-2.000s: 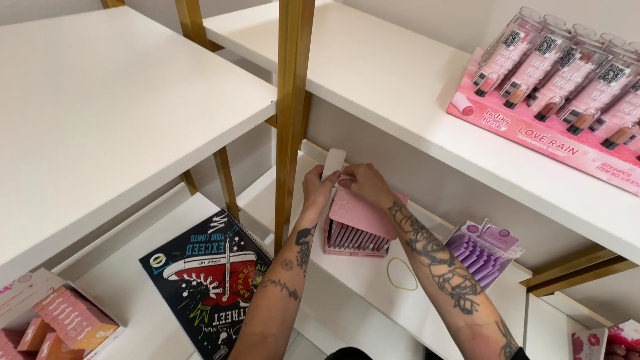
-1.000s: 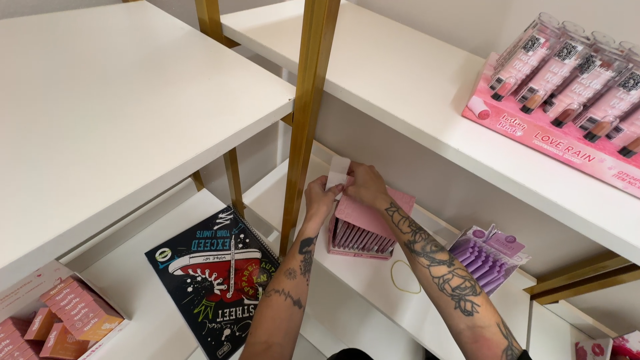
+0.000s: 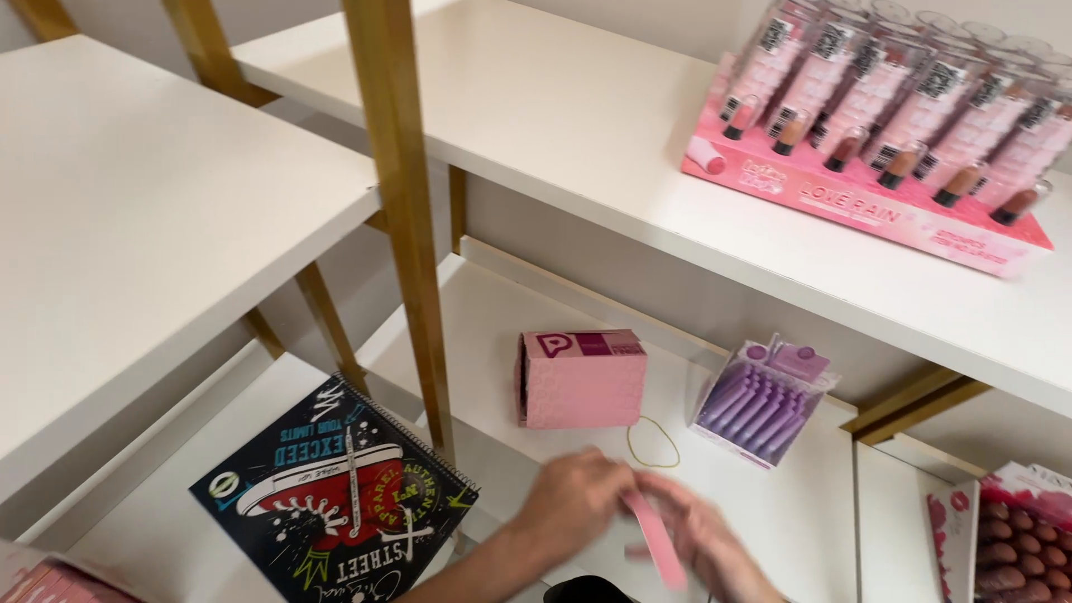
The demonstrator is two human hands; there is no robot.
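Note:
My left hand and my right hand meet in front of the lower shelf, both blurred. A pink strip, perhaps cardboard, is between them; the left fingers pinch its upper end. Whether the right hand grips it too I cannot tell. Just beyond the hands, a pink cardboard box rests on the lower white shelf, a pink panel facing me and its contents hidden. A thin yellowish rubber band lies beside the box.
Right of the box stands a display of purple tubes. A pink lip-product display sits on the upper white shelf. A gold metal post rises at left, near a spiral notebook. Another cosmetics display is at lower right.
Both hands have come away from the pink box toward me, now with a pink strip. The box, earlier showing rows of items under a raised pink flap, now shows a pink panel instead.

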